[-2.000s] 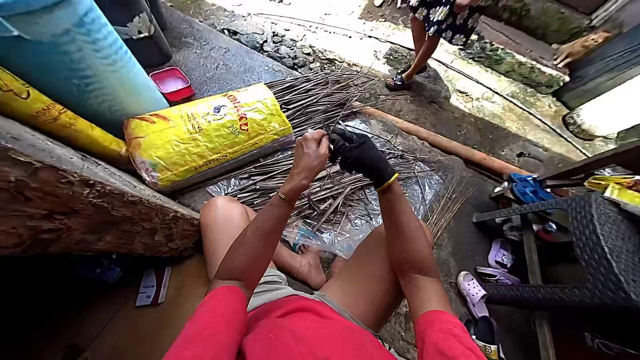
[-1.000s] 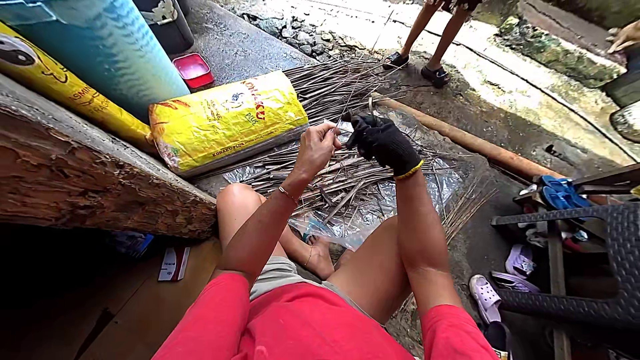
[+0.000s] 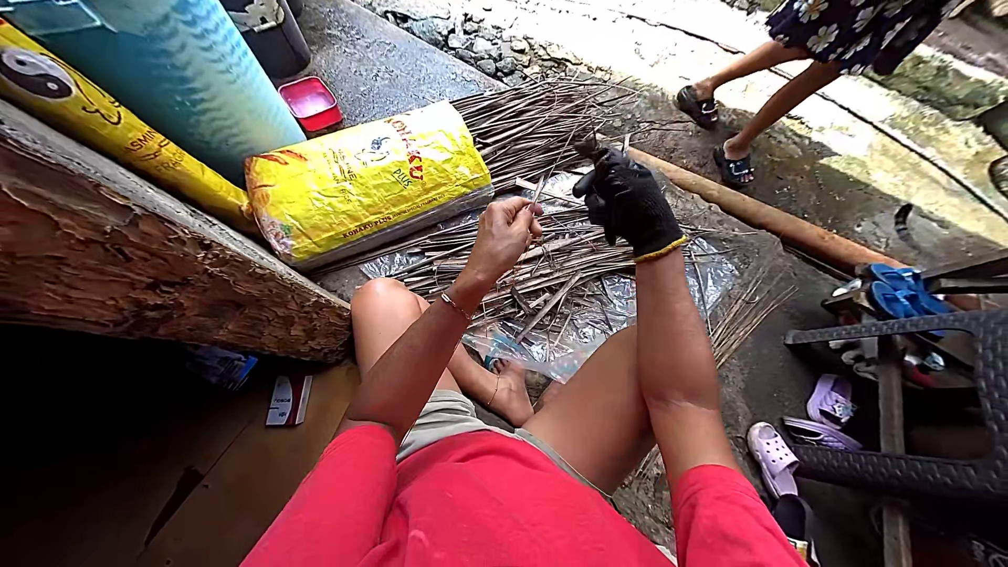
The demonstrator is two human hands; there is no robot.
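My bare left hand (image 3: 506, 234) pinches the end of a thin dry stick (image 3: 539, 189) between thumb and fingers. To its right, my right hand (image 3: 626, 197) wears a black knit glove with a yellow cuff; its fingers are curled around something dark that sticks out at the top, too unclear to name. A gap separates the two hands. Beneath them, many loose dry sticks (image 3: 551, 264) lie across a clear plastic sheet (image 3: 713, 276). Another pile of long sticks (image 3: 535, 126) spreads out behind the yellow printed sack (image 3: 370, 181).
A blue-green drum (image 3: 181, 79) and a red tub (image 3: 311, 104) stand at the upper left. A long wooden pole (image 3: 756, 209) slants to the right. Another person's legs (image 3: 787, 102) are at the upper right, near a dark woven-pattern plastic chair (image 3: 929, 323) and several clogs (image 3: 774, 457).
My hands, close together at the stick one second ago, are now apart, with the gloved hand higher and to the right. The other person's legs have shifted in their stance.
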